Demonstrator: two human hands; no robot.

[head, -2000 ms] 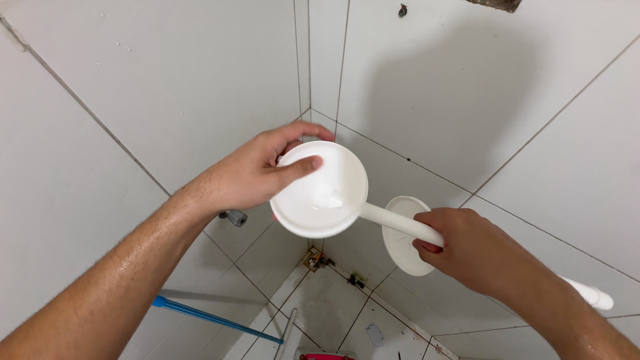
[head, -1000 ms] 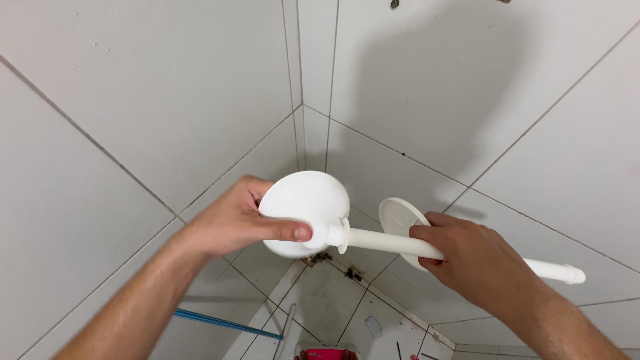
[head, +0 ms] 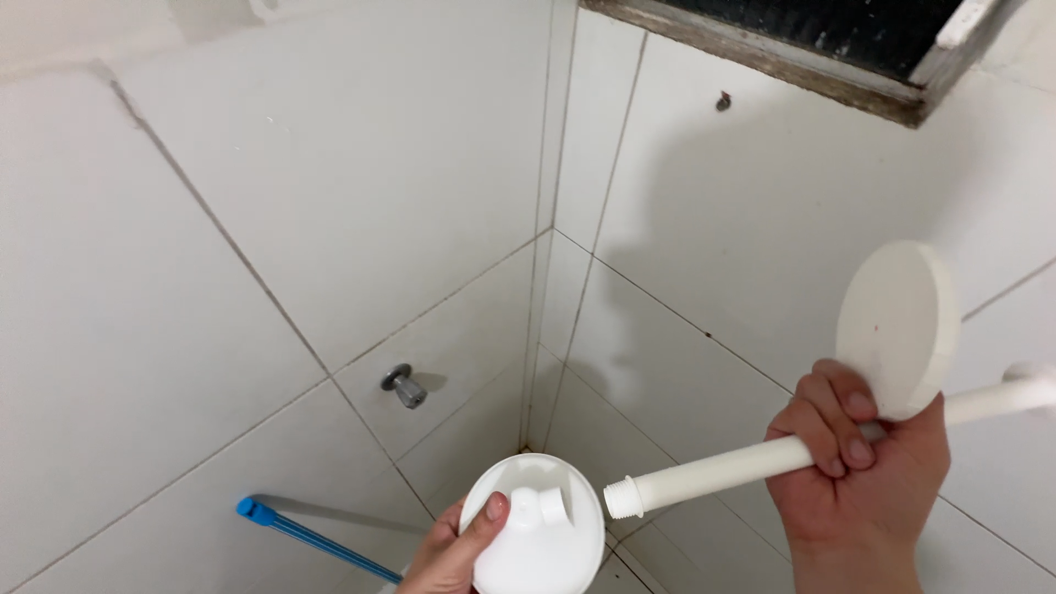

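Note:
A round white plastic shower head point(head: 536, 549) is in my left hand point(head: 462, 544), its back and short socket facing me, my thumb pressed beside the socket. My right hand point(head: 858, 478) grips a white plastic shower arm pipe point(head: 726, 472) and also a round off-white disc point(head: 891, 330), which stands above the fingers. The pipe's threaded end point(head: 623, 499) points at the shower head's socket, with a small gap between them. The other end of the pipe runs off to the right edge, where it is blurred.
Pale tiled walls meet in a corner ahead. A metal valve knob point(head: 406, 388) sticks out of the left wall. Below it leans a blue handle point(head: 322, 546). At the upper right is a worn window frame point(head: 792, 62), and a dark wall hole or plug point(head: 723, 101) is near it.
The shower head, joined to the pipe or touching its end earlier, is now apart from it. The disc now stands raised above my right hand. The view has tilted up.

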